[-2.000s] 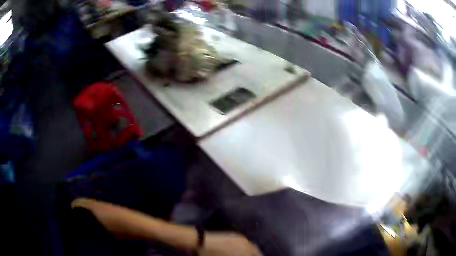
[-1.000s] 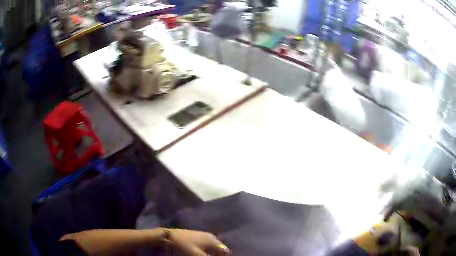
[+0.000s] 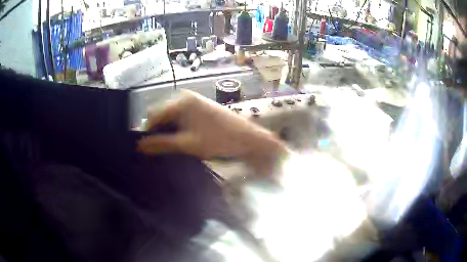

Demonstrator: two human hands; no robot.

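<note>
Dark purple-black cloth (image 3: 77, 169) fills the left and lower left of the view, raised close to the camera. My right hand (image 3: 205, 128) reaches in from the right, blurred, its fingers pointing left and closed on the upper edge of the cloth. A pale sewing machine head (image 3: 297, 120) with several screws on top stands just behind my right hand and wrist. Strong glare hides its lower part and my forearm. My left hand does not show.
A round black knob-like part (image 3: 228, 91) stands behind my hand. Dark thread cones (image 3: 245, 28) stand on a rack at the back. Another machine, white and purple (image 3: 135, 59), is at the back left. Clear plastic (image 3: 415, 153) hangs at right.
The view has swung from the white table and red stool to the machine head and thread rack. The cloth is now raised at left, with my right hand on its edge. My left arm has left view.
</note>
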